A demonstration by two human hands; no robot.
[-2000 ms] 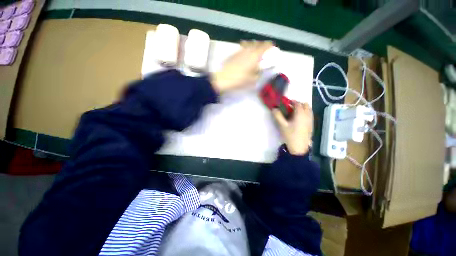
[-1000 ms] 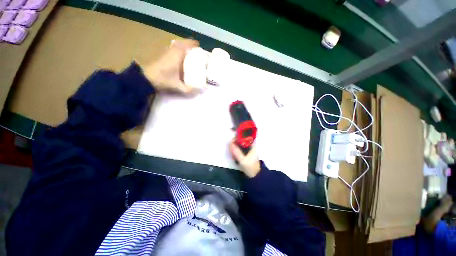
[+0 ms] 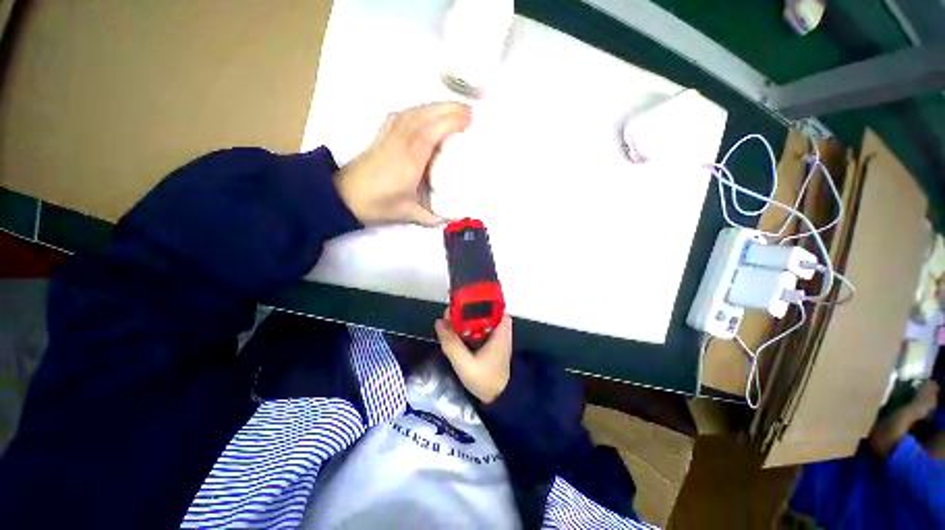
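My left hand (image 3: 402, 166) is curved around a white rounded unit (image 3: 452, 171), which is washed out against the white work sheet (image 3: 591, 259). My right hand (image 3: 483, 362) holds the red and black infrared thermometer (image 3: 475, 280) by its lower end, near the sheet's front edge. The thermometer's front end points away from me, close to my left fingertips. Another white unit (image 3: 479, 41) lies on the sheet beyond my left hand. A further white unit (image 3: 663, 124) lies at the sheet's right side.
Brown cardboard (image 3: 155, 104) lies left of the sheet. At right are a white power strip (image 3: 725, 280) with plug adapters (image 3: 767, 277), looped white cables (image 3: 772, 171) and upright cardboard panels (image 3: 855, 311). A metal rail (image 3: 715, 52) runs behind. A person in blue (image 3: 881, 466) shows at lower right.
My left hand has moved right and nearer to me with the unit. The thermometer's front end is now close to that hand. The camera view has shifted, and the pink pieces have left the picture.
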